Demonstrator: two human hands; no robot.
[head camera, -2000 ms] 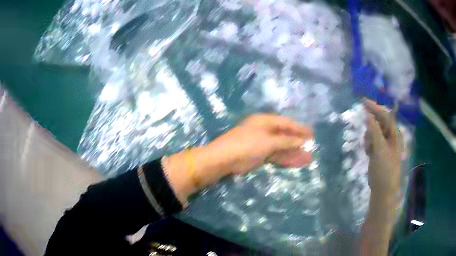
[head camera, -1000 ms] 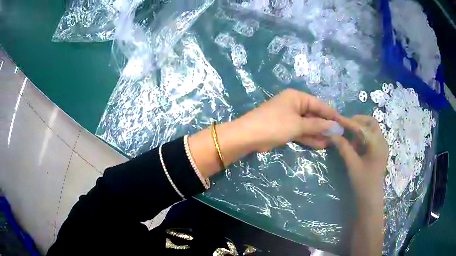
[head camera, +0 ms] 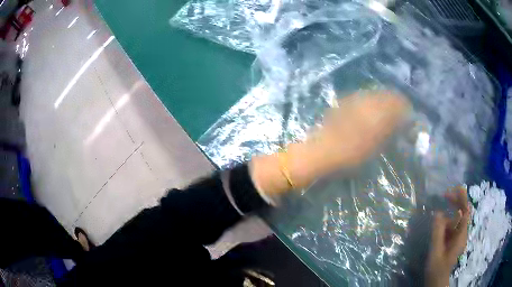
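Observation:
My left hand [head camera: 368,129] is strongly blurred over the middle of the clear plastic sheet [head camera: 359,230]; its fingers and anything in them cannot be made out. My right hand [head camera: 452,230] is at the lower right, beside the left edge of a heap of small white discs [head camera: 487,235]. Its fingers are curled and blurred; whether they hold a piece cannot be told. A bright white piece [head camera: 422,141] shows right of my left hand, blurred. A blurred mass of clear pieces [head camera: 449,106] lies beyond my hands.
A clear poly bag [head camera: 269,45] lies bunched at the upper middle. A ribbed tray [head camera: 446,14] is at the top right. A blue tray edge [head camera: 499,134] runs along the right. The pale floor [head camera: 84,129] is at left, with part of a person [head camera: 33,232] at lower left.
The view has shifted left, showing more floor. My hands, together around a small pale piece one second ago, are now apart, my left hand farther up the sheet.

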